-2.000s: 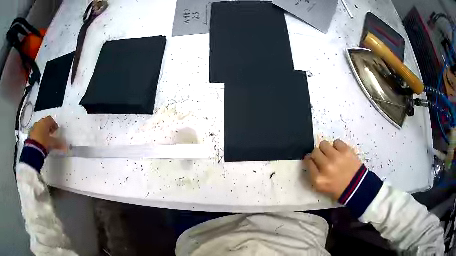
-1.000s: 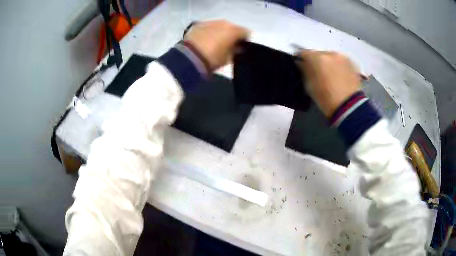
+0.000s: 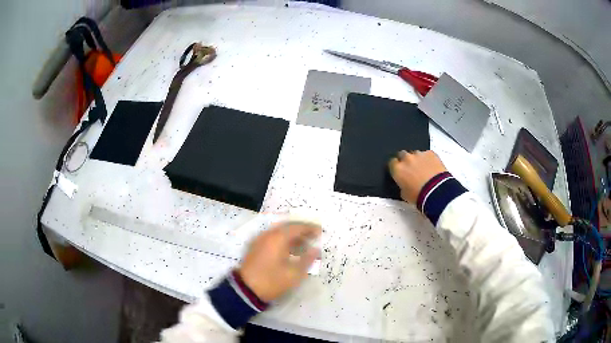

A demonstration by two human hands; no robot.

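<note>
A black fabric stack lies right of centre, overlapping a grey template. My right hand rests on its lower right corner; whether the fingers grip it cannot be told. My left hand is blurred over the near middle of the table, with thumb and fingers apart and nothing seen in it. The metal strip lies flat on the table to the left, its right end partly hidden by my left hand. A thick black fabric pile lies left of centre.
Dark scissors lie between the thick pile and a small black piece. Grey templates and a red-handled tool lie at the far side. The iron stands at the right by a dark pad. An orange item hangs at the left edge.
The black piece held up between both hands is no longer held. My left hand has come down near the strip, and my right hand down onto the right stack. The view has shifted.
</note>
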